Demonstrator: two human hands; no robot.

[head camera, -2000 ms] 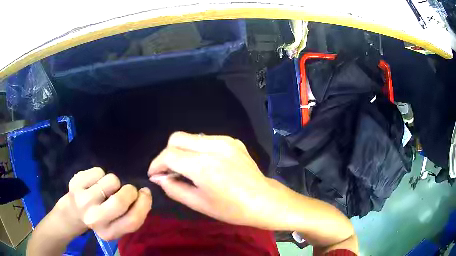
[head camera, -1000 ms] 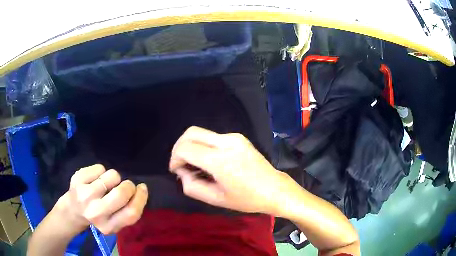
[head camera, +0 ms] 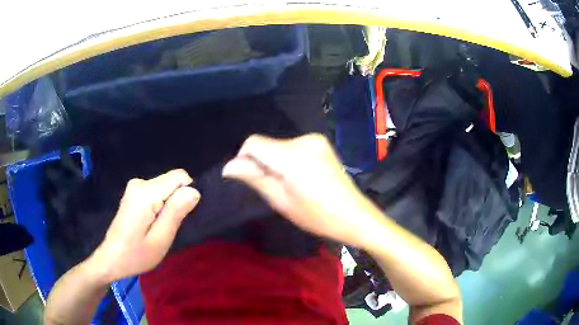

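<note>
A black garment [head camera: 212,216] lies over the lap, in front of the red top. My left hand [head camera: 149,219] is at the left of the lap, thumb and forefinger pinched on a bit of the black cloth. My right hand [head camera: 295,178] is to its right and slightly higher, blurred, with thumb and fingers close together. No tool shows clearly in it, and I cannot tell whether it holds something. The garment's edges merge with the dark cloth around it.
A white table with a yellow edge [head camera: 305,16] spans the top. A blue crate [head camera: 184,82] is beneath it, another blue crate [head camera: 28,209] at left. A black garment pile [head camera: 444,171] lies over a red-orange frame [head camera: 381,114] at right, above green floor [head camera: 489,292].
My left hand has moved up and right and turned, fingers now pointing upward. My right hand has risen. The black cloth between them has shifted up, and more of the red top shows.
</note>
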